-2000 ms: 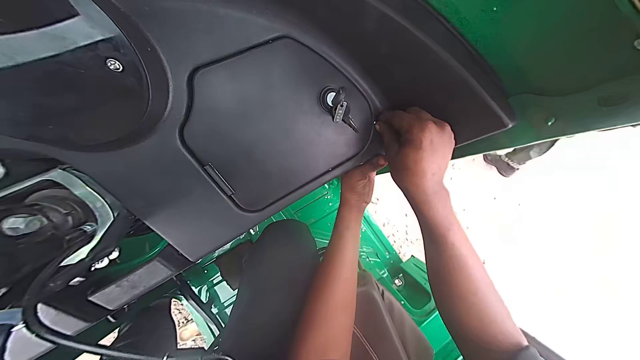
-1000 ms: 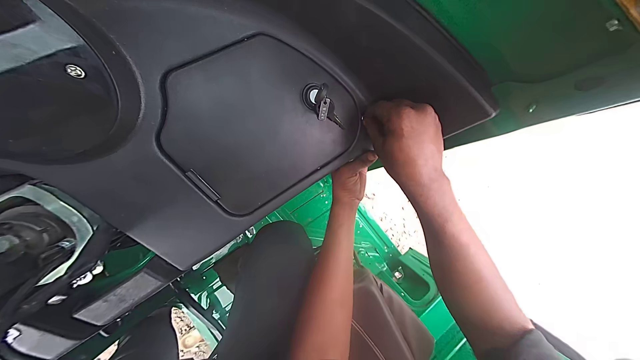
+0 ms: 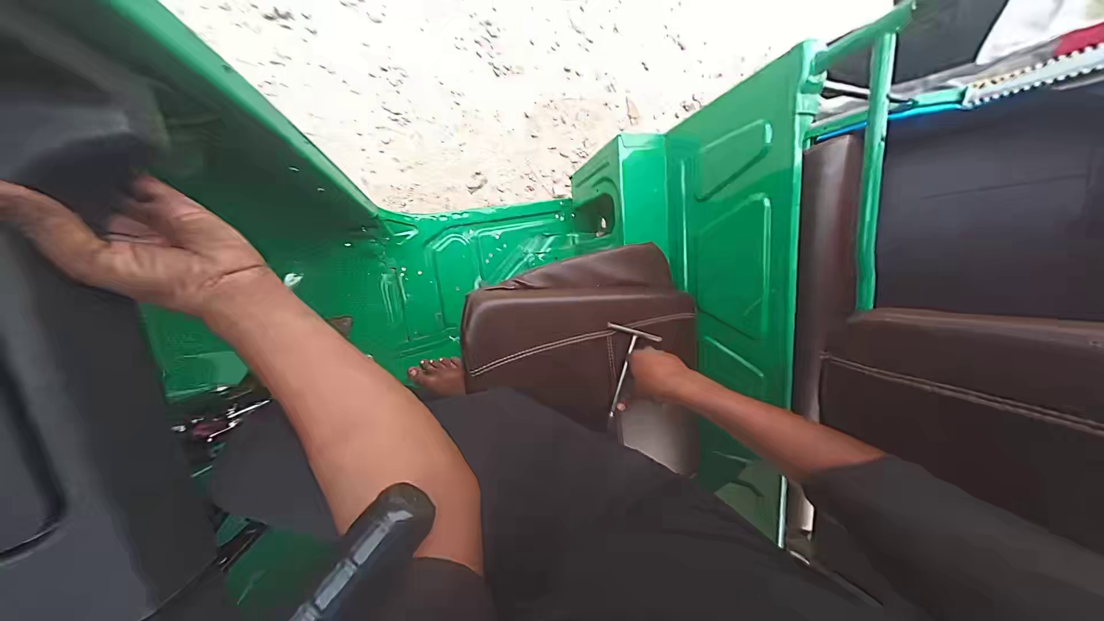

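Note:
At the left, my left hand [image 3: 164, 259] is palm up at the edge of the black plastic dashboard panel [image 3: 95, 379]. The dark panel edge lies between its thumb and fingers, and some fingertips are hidden or blurred. My right hand [image 3: 657, 376] holds a metal T-handle wrench [image 3: 627, 371] in front of the brown stitched seat [image 3: 552, 332]. The wrench's crossbar is at the top and its shaft slants downward.
A black handle grip [image 3: 379, 543] is close below my left forearm. Beyond the seat rise green metal body panels [image 3: 733, 233]. A brown rear seat [image 3: 966, 379] stands at the right behind a green post [image 3: 875, 172]. A bare foot [image 3: 438, 376] shows beside the front seat.
The view has swung far from the dashboard compartment toward the seat. My right hand has left the panel edge and now holds the T-handle wrench. My left hand is still at the panel.

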